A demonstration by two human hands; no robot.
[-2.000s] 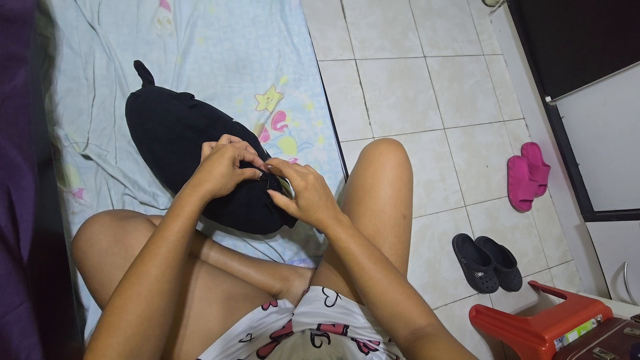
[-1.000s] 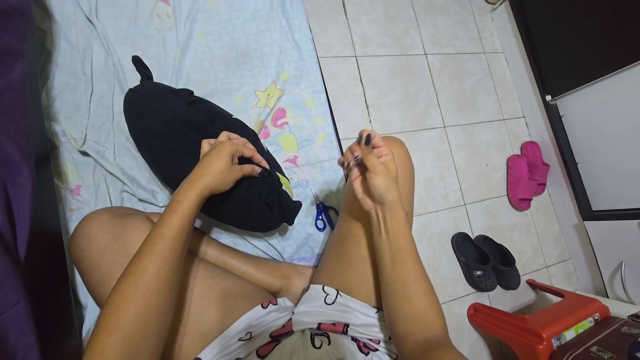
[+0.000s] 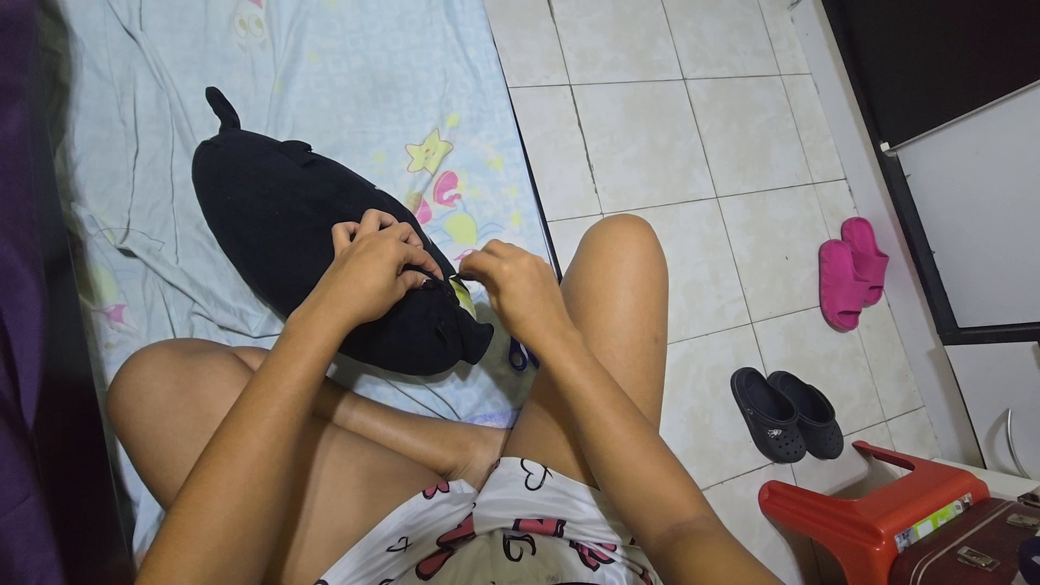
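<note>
A black stuffed cloth toy (image 3: 276, 195) lies on the light blue printed bedsheet (image 3: 357, 57), its lower right end near my crossed legs. My left hand (image 3: 374, 264) pinches its black fabric near a yellow-green patch (image 3: 463, 297). Just right of that patch, my right hand (image 3: 512, 284) has thumb and forefinger closed together close to the fabric; whether they hold a needle or thread is too small to tell. Partly hidden behind my right wrist, blue-handled scissors (image 3: 517, 355) rest on the sheet.
Beyond the bed's edge is a tiled floor (image 3: 642, 138) with pink slippers (image 3: 845, 272) and black clogs (image 3: 784, 418). A red plastic stool (image 3: 861, 508) and a brown case (image 3: 967, 544) stand at the lower right. Purple fabric (image 3: 20, 244) hangs along the left side.
My right hand, raised over my knee a second ago, has come back left to the toy and now covers part of the scissors. My left hand stays on the toy.
</note>
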